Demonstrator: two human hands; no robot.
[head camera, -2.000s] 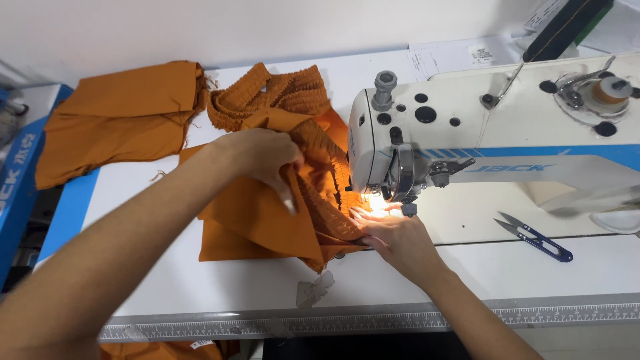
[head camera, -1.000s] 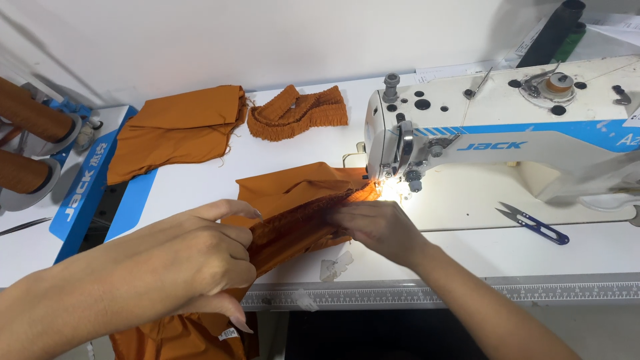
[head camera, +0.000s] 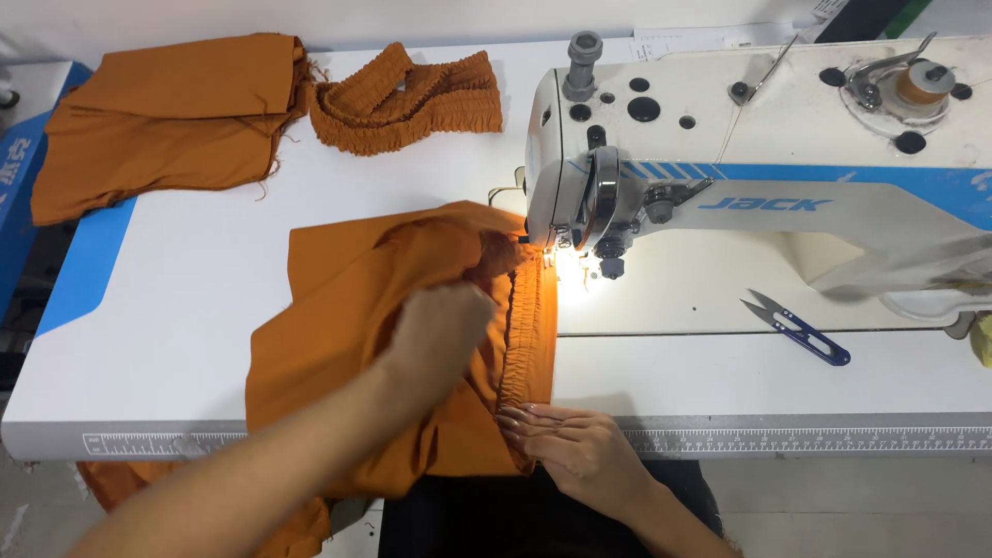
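Observation:
An orange-brown fabric garment (head camera: 333, 333) lies on the table, its gathered elastic waistband (head camera: 524, 333) running from the needle area of the white Jack sewing machine (head camera: 651, 186) toward the table's front edge. My right hand (head camera: 581, 449) grips the near end of the band at that edge, fingertips on the gathers. Over the garment, left of the band, my left hand (head camera: 442, 325) is blurred; its fingers are hidden against the cloth, so its hold cannot be told. The machine's lamp lights the presser foot (head camera: 549, 257), where the band's far end lies.
Folded orange-brown fabric (head camera: 170, 116) and a gathered elastic band (head camera: 411, 101) lie at the back left. Blue-handled thread snips (head camera: 806, 333) rest right of the needle. A ruler strip (head camera: 744, 439) runs along the front edge. More orange-brown cloth (head camera: 132, 480) hangs below the table.
My right hand has moved from beside the needle to the front table edge. My left hand has moved onto the garment's middle. The waistband is now spread straight toward the front.

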